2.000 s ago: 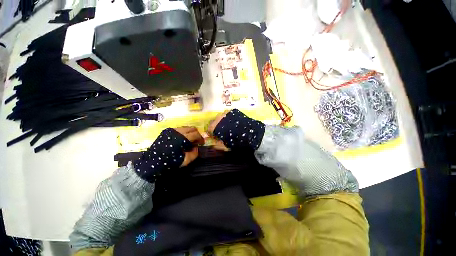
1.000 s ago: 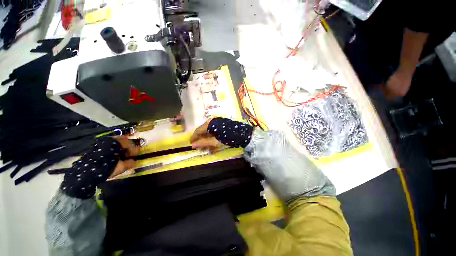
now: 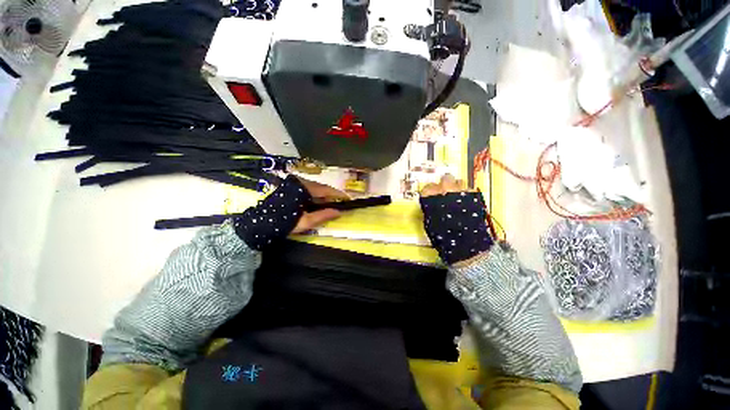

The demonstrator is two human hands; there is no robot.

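A black strap lies across my left hand, which grips it just in front of the sewing machine head. Its right end sticks out beyond my fingers, and a strap length shows left of my wrist. My right hand is to the right, apart from the strap, over the printed sheet's lower edge; its fingers are bent and partly hidden by the dotted cuff, so I cannot tell if it holds anything. The stack of black straps lies nearest my body. The needle area is hidden under the head.
Black straps with silver rings fan out left of the machine. A clear bag of D-rings lies at the right. Red-orange cord tangles above it. A printed sheet is right of the head. A white fan stands at far left.
The strap, earlier stretched between both hands, is now held by my left hand alone, near the machine head. My right hand has moved right, away from it. The view has shifted.
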